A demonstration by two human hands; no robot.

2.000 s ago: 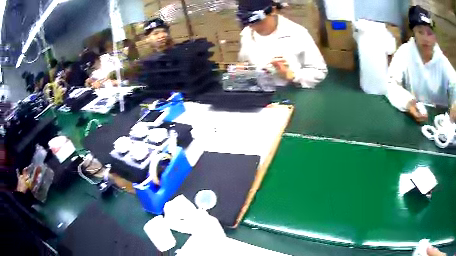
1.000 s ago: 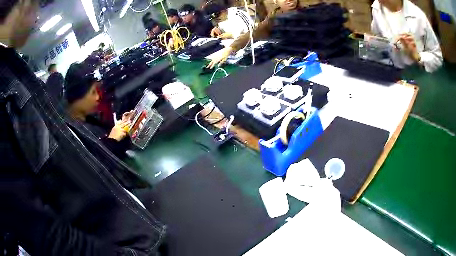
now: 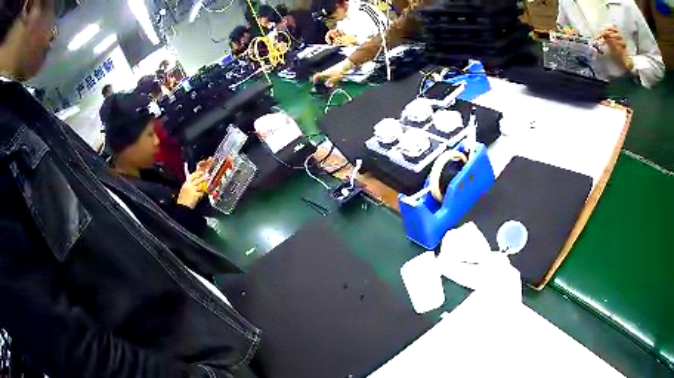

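Note:
Neither of my hands is in the picture. Nearest in front of me lies a white work sheet (image 3: 495, 339) at the bottom edge. At its far end stand a white dispenser bottle (image 3: 473, 255) with a round pale disc top and a white cup (image 3: 423, 282) to its left. Behind them is a blue tape dispenser (image 3: 425, 221) with a pale roll. A black mat (image 3: 543, 199) lies to its right on a board. A test fixture (image 3: 414, 140) with several white round-topped pieces sits behind the dispenser.
A person in a dark jacket (image 3: 89, 244) stands close at the left. A seated person (image 3: 133, 133) holds a clear-cased fixture (image 3: 235, 181). A large black mat (image 3: 332, 295) covers the near bench. Black trays (image 3: 473, 33) stand behind. The green conveyor belt (image 3: 628, 266) is at right.
The view has swung left, so the bench things sit farther right. The hand at the bottom right and the unit on the belt have left the picture. The dark-jacketed person has come into view.

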